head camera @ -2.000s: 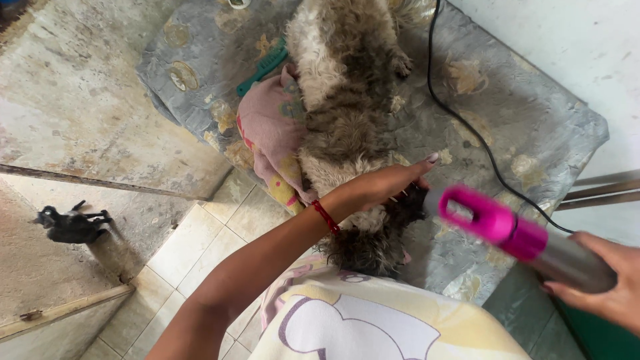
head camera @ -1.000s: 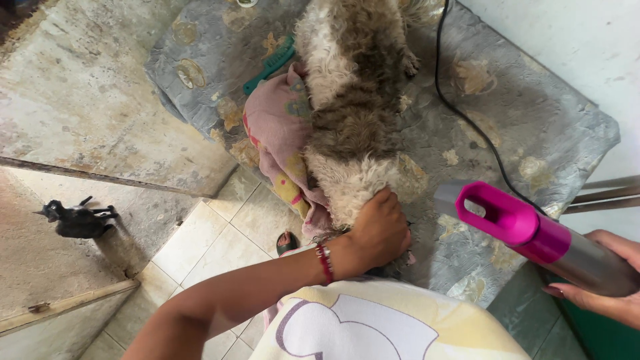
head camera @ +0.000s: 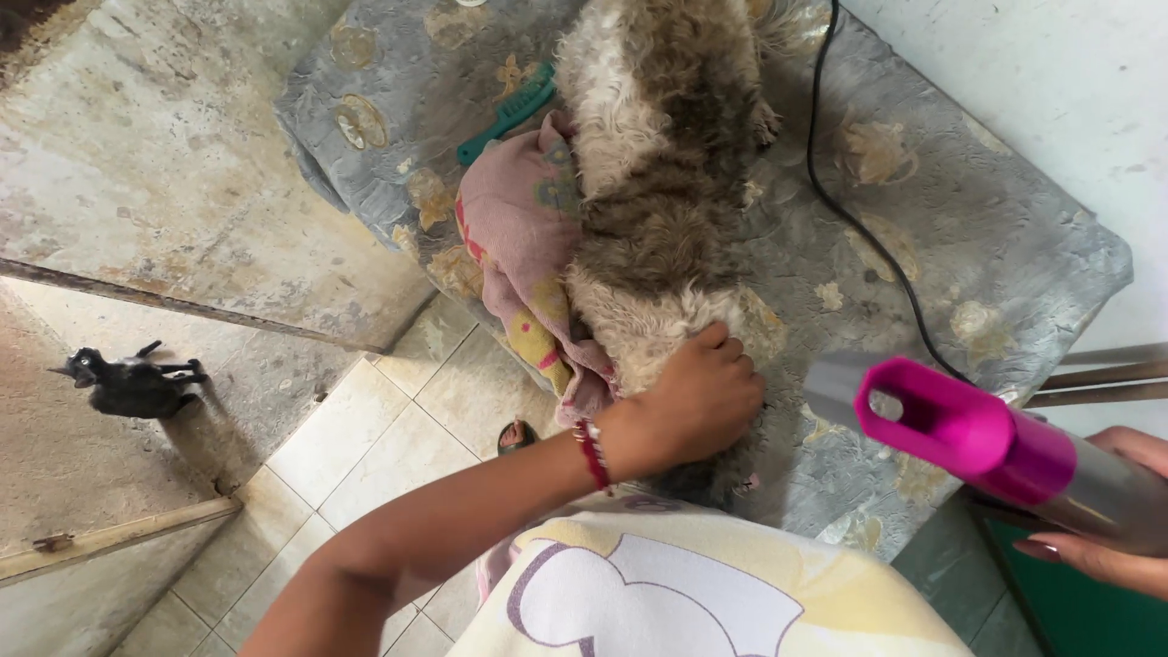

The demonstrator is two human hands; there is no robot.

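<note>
A curly-haired dog (head camera: 675, 182), brown and cream, lies along a table covered with a grey patterned cloth (head camera: 985, 219). My left hand (head camera: 703, 397), with a red bracelet at its wrist, is curled on the fur at the dog's neck, its fingertips hidden. At the right edge my right hand (head camera: 1109, 511) is closed around the grey body of a pet dryer (head camera: 1031, 456) with a magenta section, its grey nozzle pointing left towards the dog. Against the dog's left side lies a pink towel (head camera: 525, 214). A teal comb (head camera: 511, 114) rests just above the towel.
A black cord (head camera: 853, 224) runs down the table's right part to behind the dryer. White walls (head camera: 1077, 100) border the table's right side. A black cat (head camera: 137, 383) is on the floor at the far left, beyond a low stained wall (head camera: 182, 164). A sandalled foot (head camera: 516, 435) shows below the towel.
Two seconds ago my left hand was further right, by the dog's head with fingers extended; it now lies curled on the neck fur. The dryer's nozzle has moved away from the dog's head.
</note>
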